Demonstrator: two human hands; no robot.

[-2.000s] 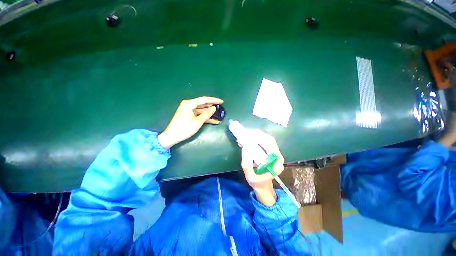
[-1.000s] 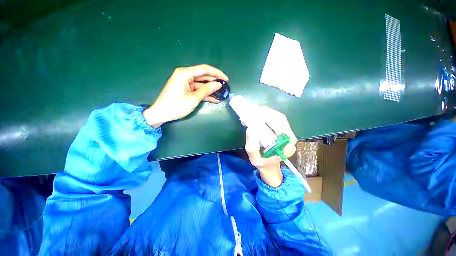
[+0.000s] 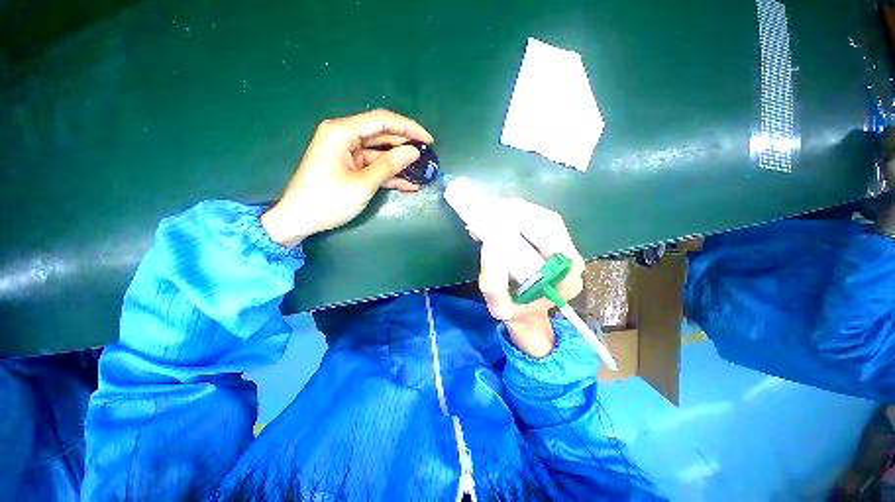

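My left hand (image 3: 343, 172) pinches a small black round part (image 3: 421, 165) between thumb and fingers, above the green surface. My right hand (image 3: 525, 245) is closed around a white dispensing syringe (image 3: 468, 201). The syringe's narrow tip points up and left and is at the right edge of the black part; whether they touch I cannot tell. A green adapter head (image 3: 546, 280) sits at the syringe's rear, with a pale hose (image 3: 589, 336) running down and right from it. Much of the barrel is hidden by my fingers.
The green surface (image 3: 196, 108) has its edge below my hands. A white paper (image 3: 555, 106) lies ahead, right of centre. A patterned strip (image 3: 775, 93) lies further right. An open cardboard box (image 3: 659, 324) is below the edge. A blue sleeve of another person (image 3: 795, 304) is at right.
The view has tilted down, so the black parts near the far rail are out of view. The syringe tip has come closer to the held part than two seconds ago.
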